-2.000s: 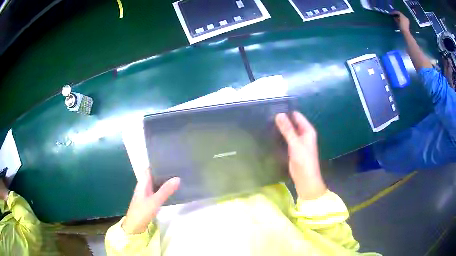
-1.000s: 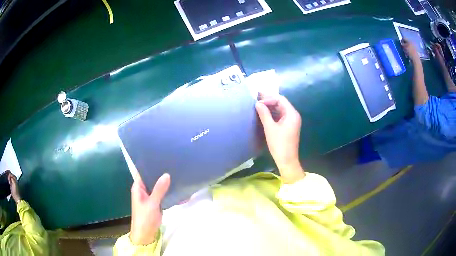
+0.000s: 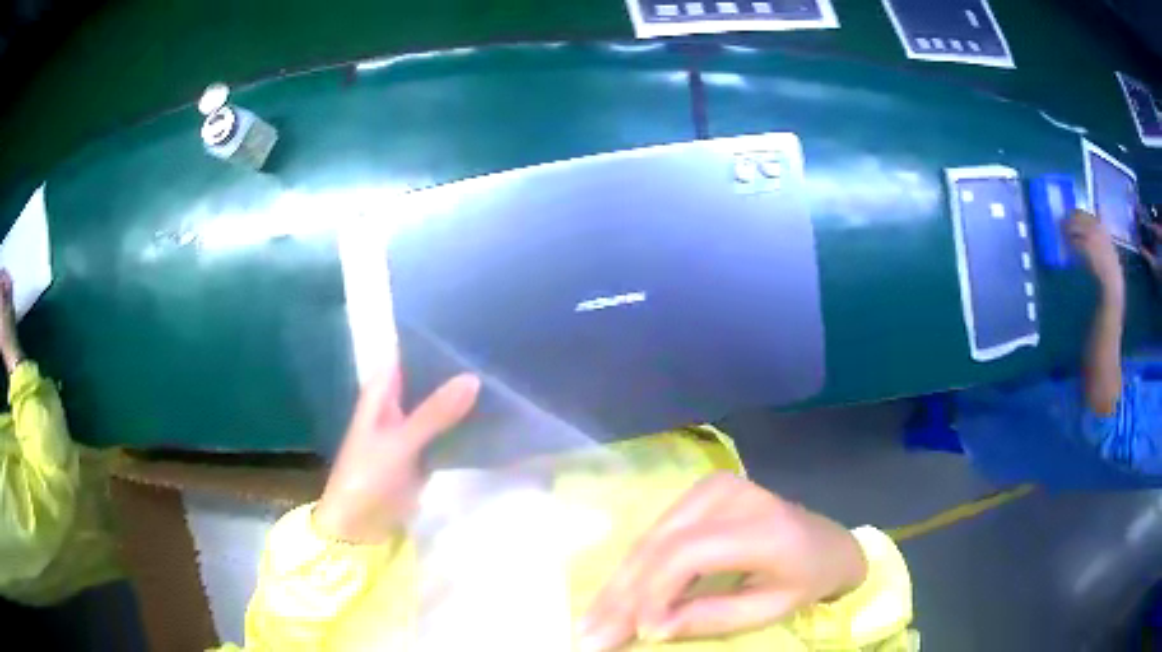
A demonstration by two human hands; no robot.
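The grey tablet (image 3: 612, 268) lies back up in front of me, logo in the middle and camera module (image 3: 758, 170) at its far right corner. White sheet (image 3: 367, 299) shows along its left edge. Clear film (image 3: 503, 414) crosses its lower left corner and hangs toward my lap, its edge a slanting line. My left hand (image 3: 401, 452) grips the tablet's lower left corner, thumb on top over the film. My right hand (image 3: 733, 560) is over my lap, off the tablet, fingers curled at the bright film area; whether it pinches the film is unclear.
A dispenser bottle (image 3: 238, 134) stands at the left of the green bench (image 3: 140, 344). Right are a tablet on white sheet (image 3: 998, 261), a blue tray (image 3: 1053, 219) and a neighbour's arm. More tablets lie beyond. A carton (image 3: 166, 548) is below left.
My right hand has left the tablet's right edge and moved down to my lap. The tablet has turned more level and sits further right. Clear film now shows across its lower left corner.
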